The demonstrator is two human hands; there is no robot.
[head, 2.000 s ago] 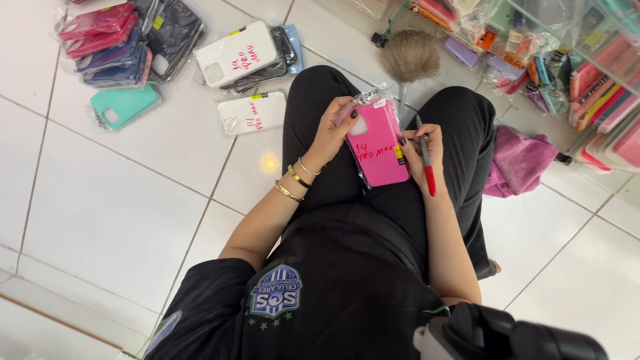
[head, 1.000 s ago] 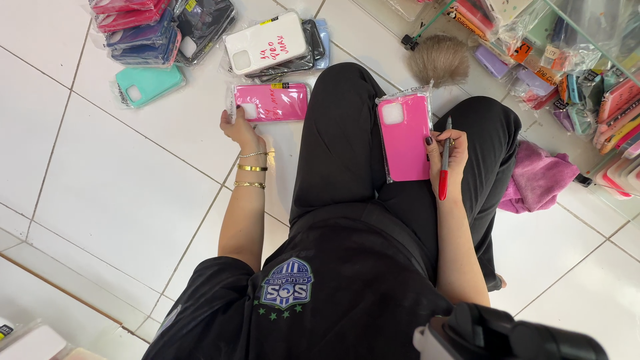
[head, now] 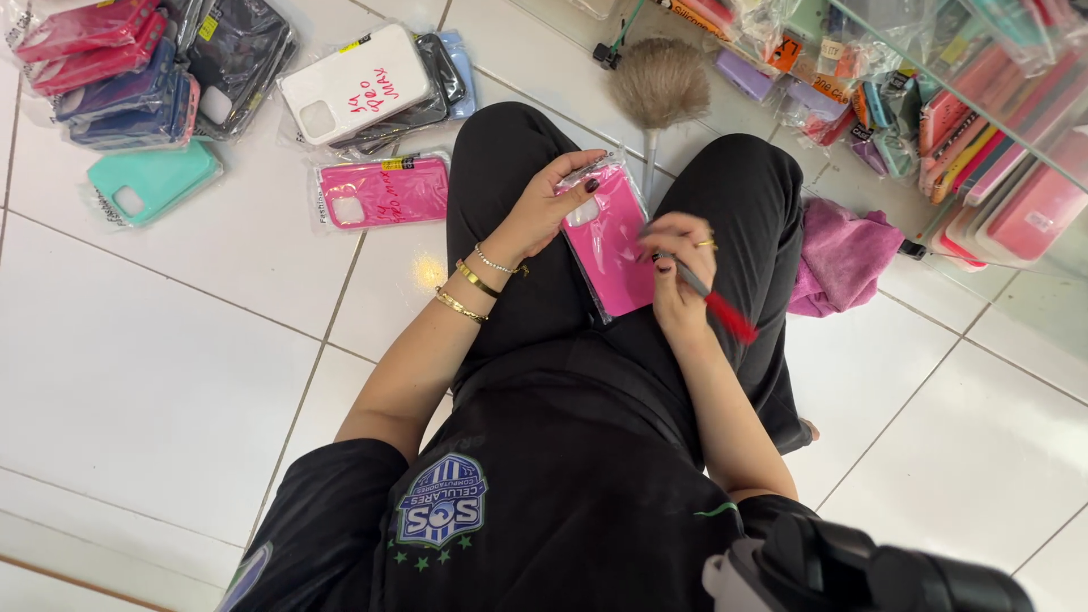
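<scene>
A pink phone case in a clear plastic bag [head: 614,246] lies over my lap, and my left hand [head: 544,204] grips its upper left corner. By the right edge of that case, my right hand [head: 682,276] holds a red and grey marker pen [head: 722,312], blurred, its red end toward my wrist. The case in hand shows no red writing. Left of my knee, a second bagged pink case [head: 387,192] with red handwriting lies on the floor. Above it rests a bagged white case [head: 361,85], also marked in red, on top of black and blue ones.
At the upper left are stacked red and blue cases [head: 127,76], black cases [head: 234,64] and a turquoise case [head: 157,178]. A fluffy duster [head: 661,83] lies beyond my knees. A pink cloth [head: 846,255] is at the right, below a glass shelf [head: 977,102] among many cases.
My left hand laid the marked pink case on the floor, then came back to my lap and took hold of the other pink case. The marker has stayed in my right hand.
</scene>
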